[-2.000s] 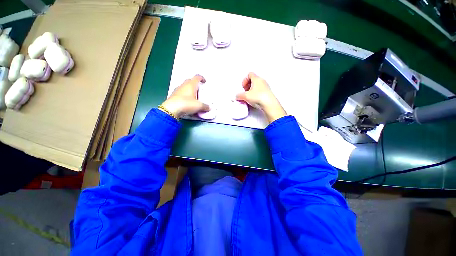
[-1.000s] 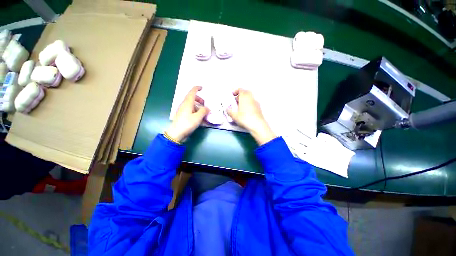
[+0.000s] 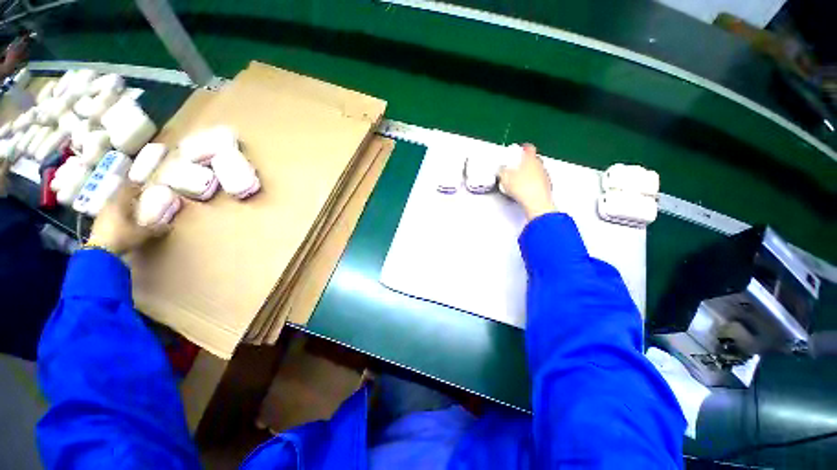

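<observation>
My left hand is over the left side of the cardboard sheets, with its fingers at a white-and-pink unit; whether it grips the unit is not clear. My right hand is at the back of the white mat, its fingers on a white unit that it partly hides. Another unit stands on the mat just left of it, and a paler unit further left blends into the mat.
Several units lie on the cardboard sheets. A crowded pile of white units is at the far left. Grouped units sit at the mat's back right. A metal-fronted box and a white sheet are at the right.
My hands have parted from the mat's front edge: the left went left to the cardboard, the right to the back of the mat with a unit. The view has shifted left.
</observation>
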